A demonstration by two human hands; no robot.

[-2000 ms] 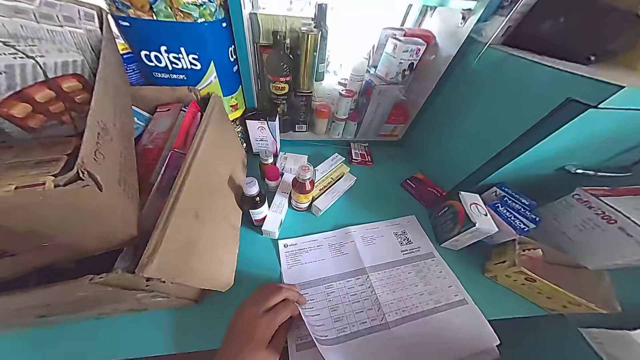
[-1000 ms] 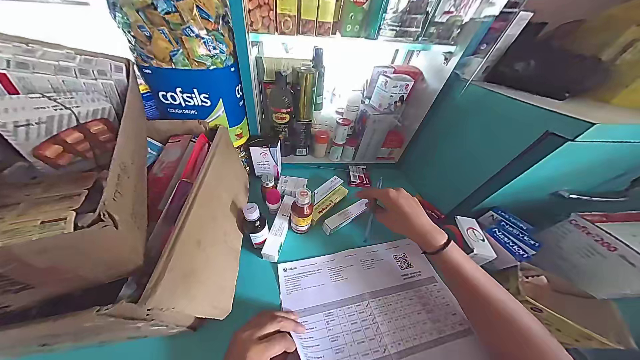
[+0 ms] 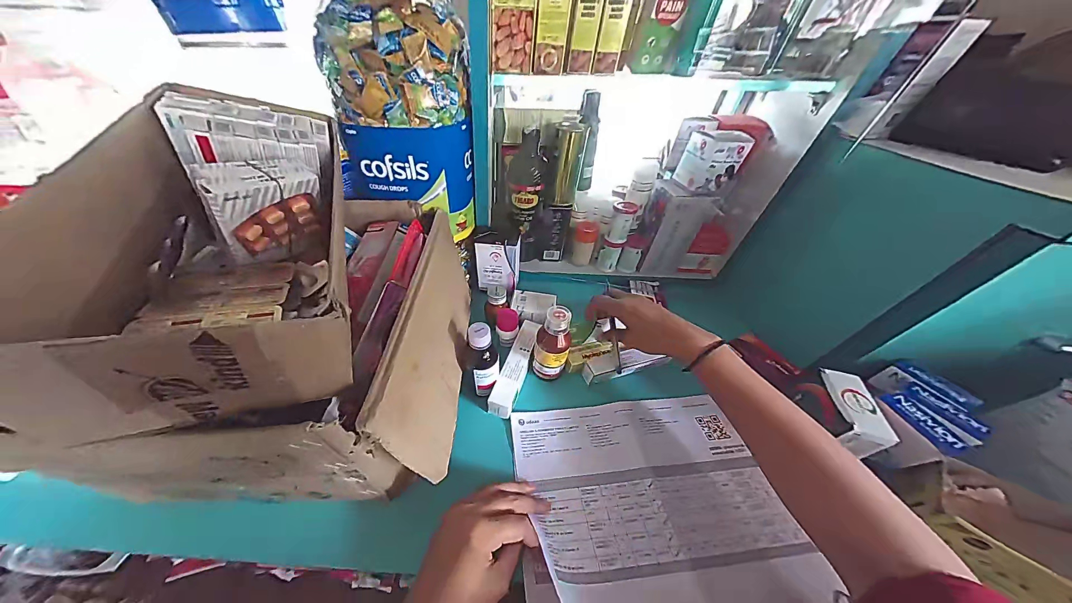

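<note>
My left hand (image 3: 487, 536) rests on the left edge of a printed sheet (image 3: 620, 452) bearing a table and a square code. Beyond the sheet, my right hand (image 3: 641, 322) reaches over the small cartons, a thin pen (image 3: 616, 339) between its fingers. Under it lie a white carton (image 3: 601, 366) and a yellow one, partly covered. To their left stand an amber bottle with a clear cap (image 3: 553, 343), a dark bottle with a white cap (image 3: 482, 360) and a pink-capped bottle (image 3: 507, 327). A long white carton (image 3: 512, 373) lies between the bottles.
Open cardboard boxes (image 3: 410, 360) with medicine packs fill the left. Behind them stands a large jar of Cofsils cough drops (image 3: 402, 167). A shelf (image 3: 620, 272) of bottles and boxes is at the back. Nasivion cartons (image 3: 930, 410) and a yellow box (image 3: 997, 553) lie at the right.
My right hand, out of view two seconds ago, came in over the counter and has moved left across the small cartons since one second ago. My left hand stays at the sheet's edge.
</note>
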